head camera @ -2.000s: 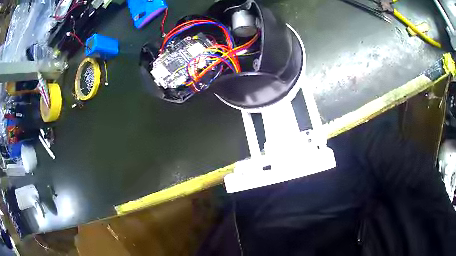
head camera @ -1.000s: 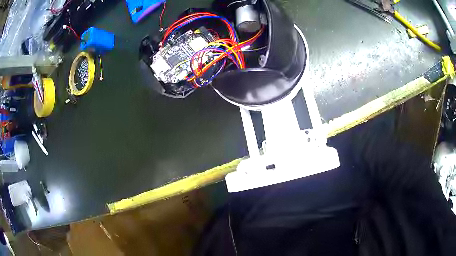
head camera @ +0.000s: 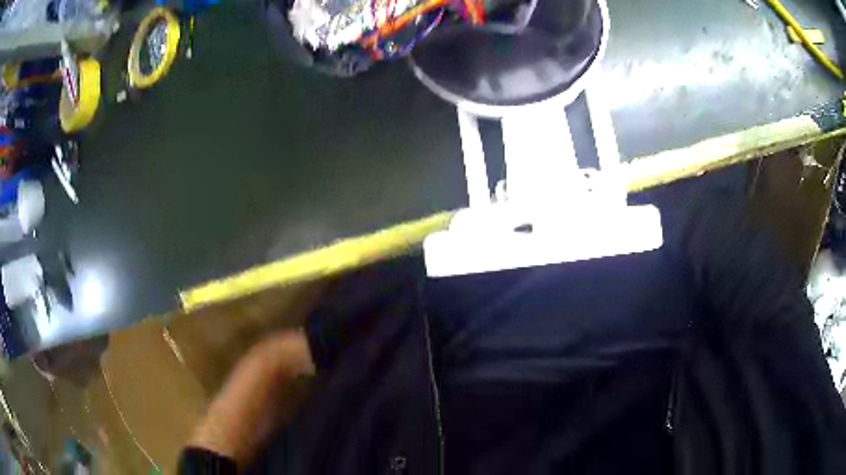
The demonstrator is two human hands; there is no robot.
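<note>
The white stand [head camera: 543, 243] rests across the bench's yellow-taped front edge, its flat end towards me. The glossy black shell [head camera: 510, 65] sits in its white ring, cut off by the top of the picture. The circuit board [head camera: 325, 20] and coloured wires [head camera: 408, 17] lie left of the shell, partly cut off. My left hand [head camera: 264, 380] is bare and blurred at lower left, below the bench edge, against my dark jacket [head camera: 371, 371]. Its fingers cannot be made out. It is apart from the stand. My right hand is not in view.
Two yellow tape rings, one thin [head camera: 154, 49] and one solid [head camera: 82, 96], lie at upper left near a grey bar [head camera: 56, 39]. Small white parts [head camera: 23, 278] are at the left bench corner. A yellow tool handle [head camera: 805, 39] is at upper right. Cardboard [head camera: 153, 390] is below.
The view has shifted downwards, so bench things sit higher and the blue packs and pliers are mostly cut off. My left hand has come into view at the jacket.
</note>
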